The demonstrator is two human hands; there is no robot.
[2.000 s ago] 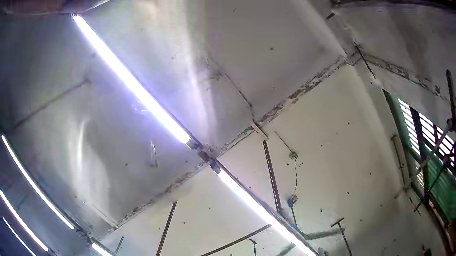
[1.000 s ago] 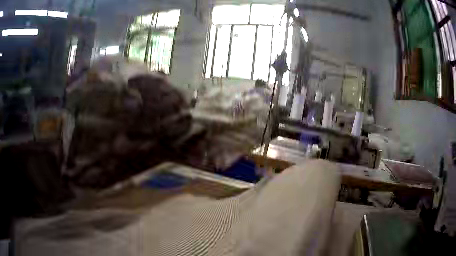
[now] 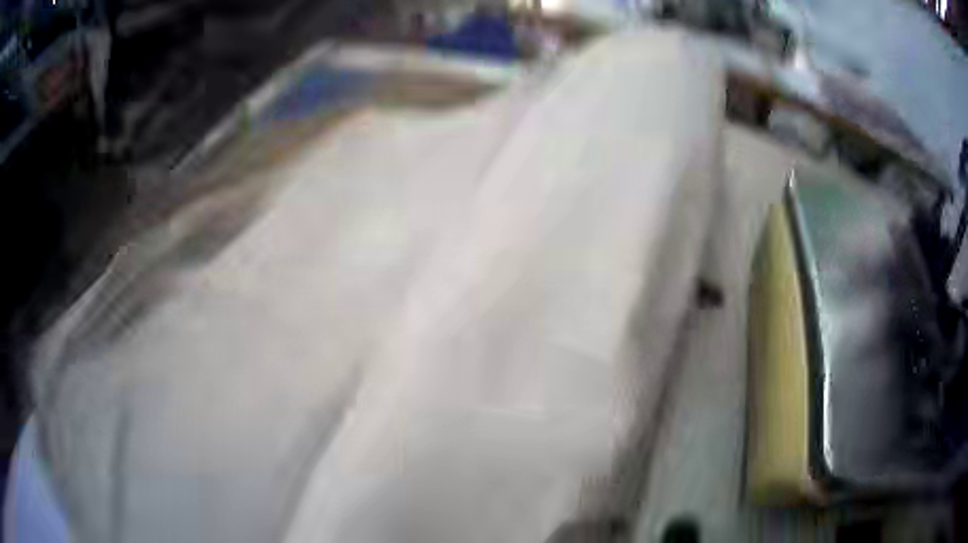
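A large pale beige cloth pile fills the middle of the view, lying over a table. Its right part forms a long raised fold or roll that runs from the lower middle to the top. The picture is blurred, so the separate pieces cannot be told. Neither of my hands can be made out.
A box-like object with a yellow side and a dark, shiny green top stands at the right on a pale surface. A blue patch shows at the upper left, near a pale table edge. Dark shapes lie at the far left.
The view has swung down from the ceiling, past windows and thread cones, to the cloth. The cloth now fills much more of the picture.
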